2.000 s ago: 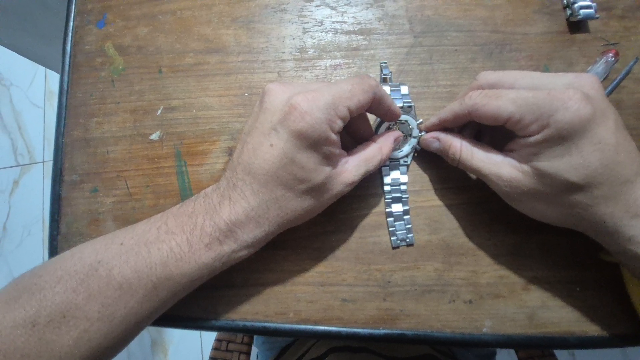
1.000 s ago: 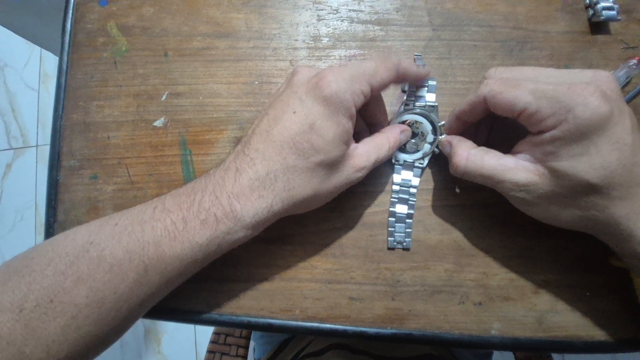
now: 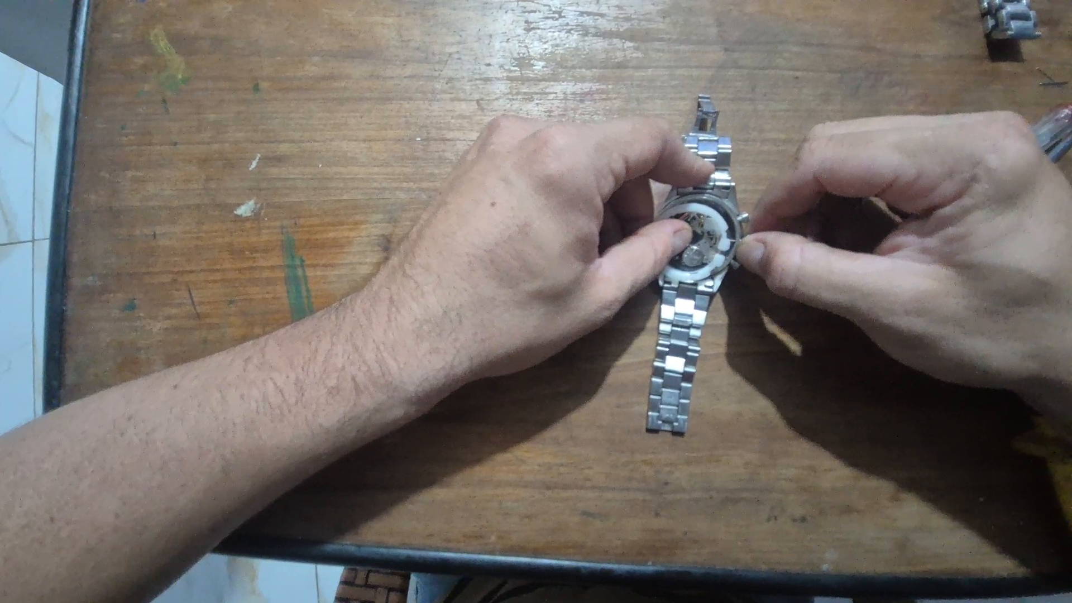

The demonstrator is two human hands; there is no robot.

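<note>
A wristwatch with a steel link bracelet [image 3: 677, 360] lies on the wooden table, its case open at the back so that the movement [image 3: 697, 251] and a white ring around it show. My left hand [image 3: 536, 243] holds the watch, thumb on the movement's left part and a fingertip on the upper links. At the right side of the case, my right hand [image 3: 904, 243] has its thumb and index fingertip close together at the crown between the pushers. Whether something is pinched there is hidden by the fingertips.
Another piece of metal link bracelet [image 3: 1011, 18] lies at the table's top right. A tool with a clear reddish handle [image 3: 1055, 130] is partly hidden behind my right hand. Something yellow [image 3: 1051, 456] shows at the right edge. The table [image 3: 502, 502] has a dark edge and paint marks.
My left index finger has shifted from the case to the upper bracelet links, uncovering more of the movement. My right fingertips remain beside the case.
</note>
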